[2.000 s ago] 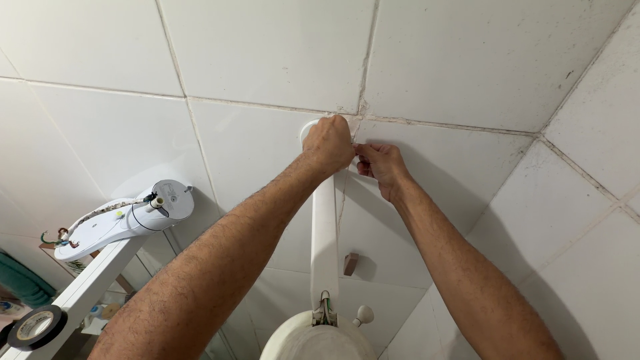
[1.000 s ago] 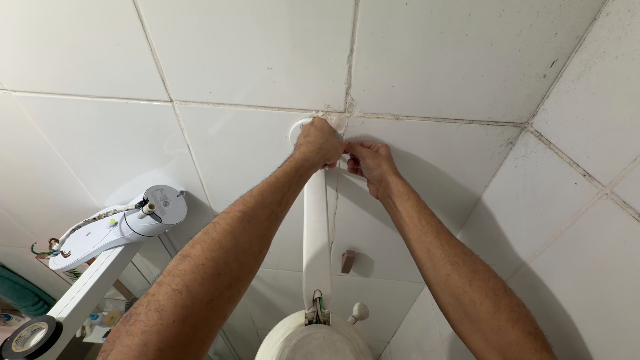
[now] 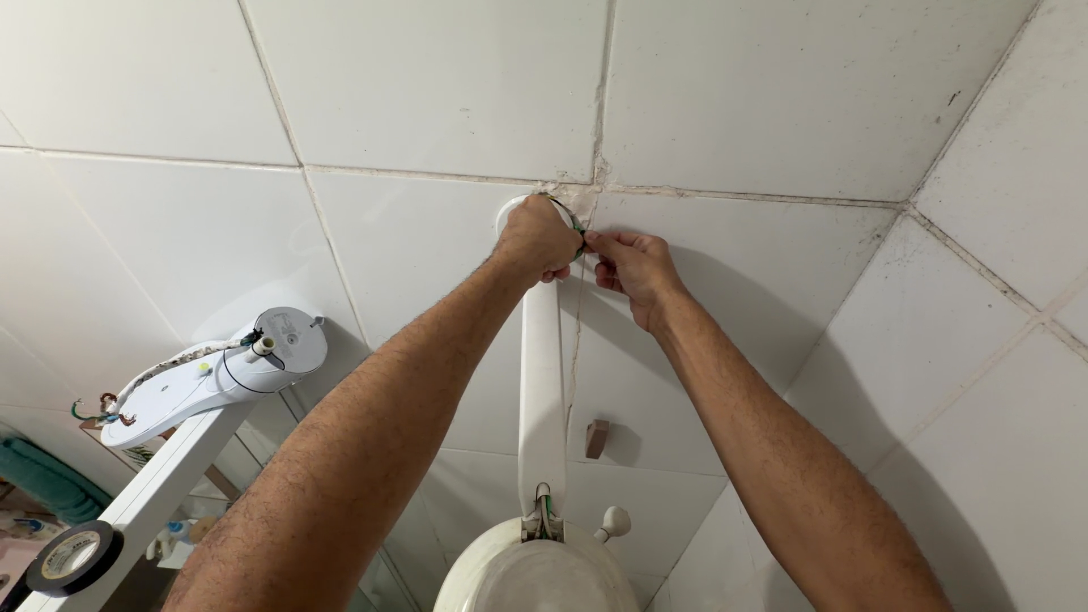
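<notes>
My left hand (image 3: pixel 540 240) is closed in front of a round white wall plate (image 3: pixel 512 212), at the top of a white arm. Green and dark wires (image 3: pixel 580 242) come out between my two hands, beside a broken patch in the tile joint. My right hand (image 3: pixel 633 268) pinches at these wires with thumb and forefinger, its other fingers curled. What my left fingers hold is mostly hidden. Down the white arm (image 3: pixel 542 382) is a round, off-white shower head unit (image 3: pixel 535 578), with wires showing where it joins the arm.
A white electric shower (image 3: pixel 221 374) with loose wire ends lies on a white frame rail (image 3: pixel 161 484) at left, near a roll of black tape (image 3: pixel 75 557). A small brown block (image 3: pixel 597 439) sticks out of the tiled wall (image 3: pixel 459 93). A green towel (image 3: pixel 51 480) is at lower left.
Dark and green wires now show between my hands, where they were not plain before. Both hands stay near the wall plate.
</notes>
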